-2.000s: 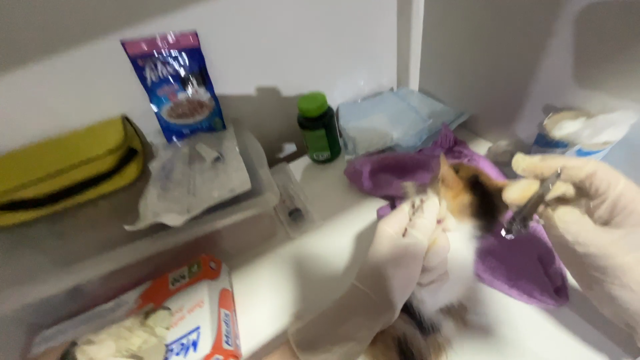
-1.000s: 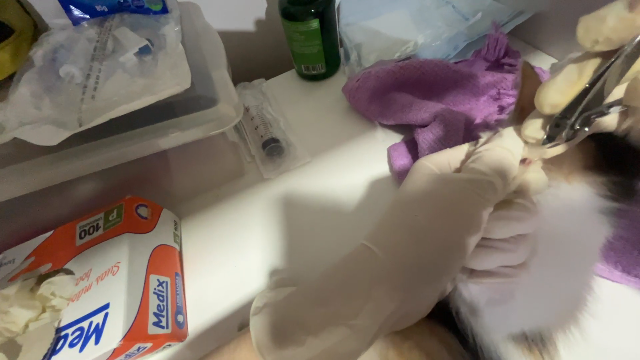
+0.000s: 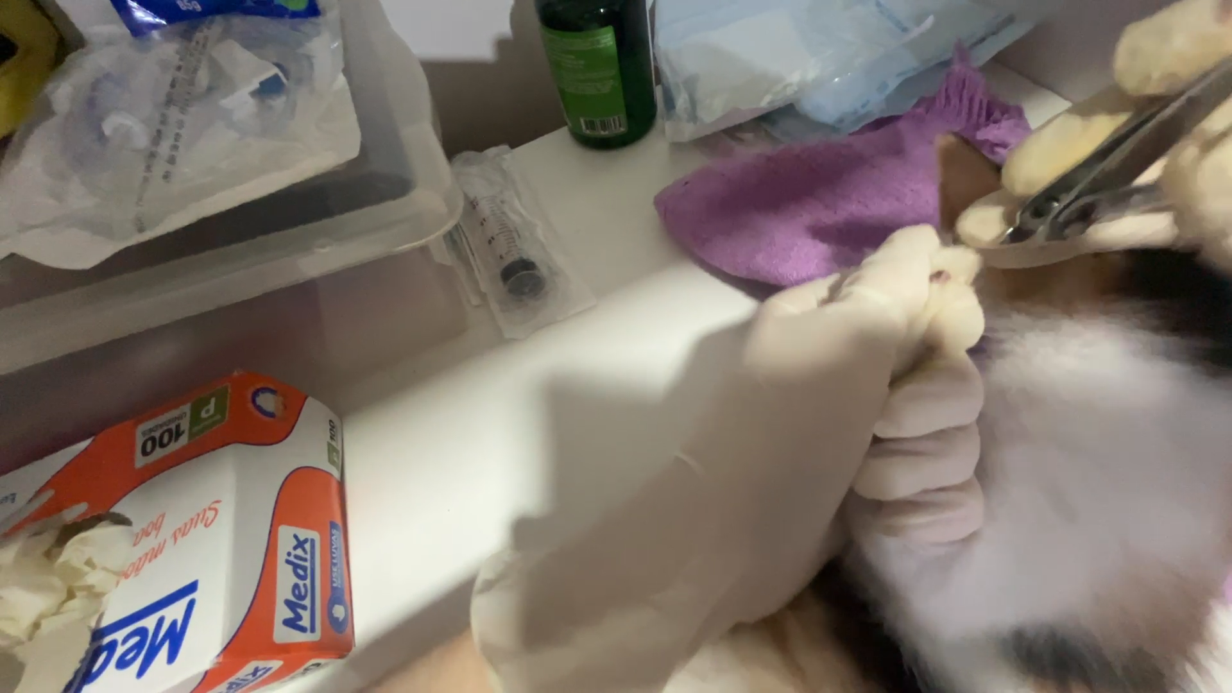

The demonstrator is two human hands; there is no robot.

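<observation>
A calico cat (image 3: 1078,462) with white, black and orange fur fills the lower right, one ear showing above my fingers. My left hand (image 3: 818,414), in a pale latex glove, has its fingers closed on what looks like the cat's paw, mostly hidden in the grip. At the upper right my right hand (image 3: 1088,154), gloved too, holds metal nail clippers (image 3: 1078,202); their tip is close to the left fingertips. Whether the blades touch a claw cannot be told. Behind the hands a purple cloth (image 3: 799,212) lies crumpled.
A glove box (image 3: 241,520) stands lower left. A clear plastic bin (image 3: 428,183) holds packaged supplies at the upper left. Beside it lies a wrapped syringe (image 3: 510,250) on the white surface. A green bottle (image 3: 592,77) and blue-white plastic packages (image 3: 780,58) are at the back.
The view has moved much closer since two seconds ago. The clippers, apart from my left hand then, are now close to its fingertips.
</observation>
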